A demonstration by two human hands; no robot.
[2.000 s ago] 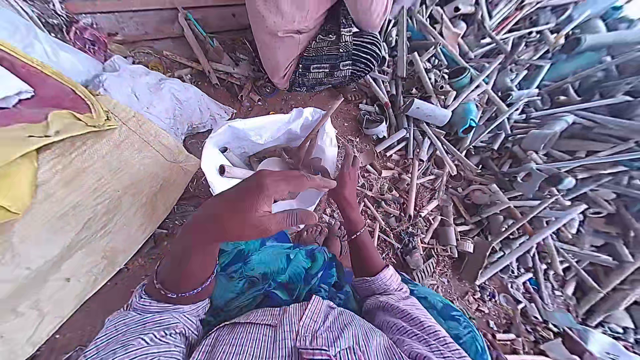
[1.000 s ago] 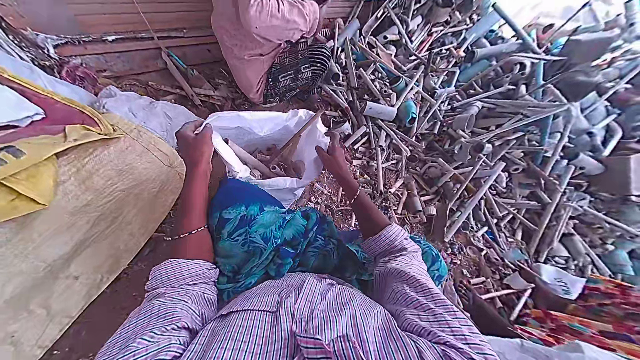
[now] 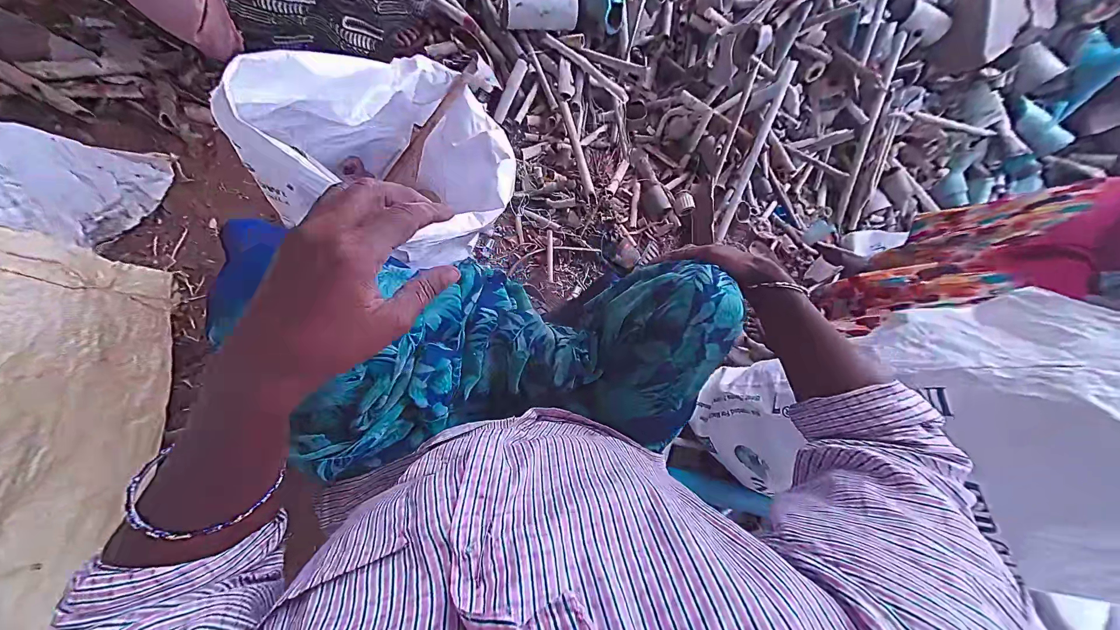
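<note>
My left hand (image 3: 350, 280) is raised over my lap at the near edge of an open white woven sack (image 3: 324, 96), thumb and fingers apart with nothing between them. Inside the sack a brown stick-like piece (image 3: 429, 131) leans up against the far right wall; the rest of its contents is mostly hidden by my hand. My right hand (image 3: 731, 260) lies palm down by my knee, on the blue-green patterned cloth (image 3: 674, 306). Its fingers are stretched out beside the heap of pipe scraps (image 3: 744, 114), and I see nothing held in it.
Plastic pipe pieces and fittings spread across the ground ahead and to the right. A beige sack (image 3: 79, 394) lies at the left. White printed sacks (image 3: 1032, 420) are at the right, near a person's colourful cloth (image 3: 971, 254). Another person's dark patterned cloth (image 3: 324, 26) shows at the top.
Both hands have let go of the white sack's rim, which they held a second ago. My right hand has moved to my knee. The view has swung down and right.
</note>
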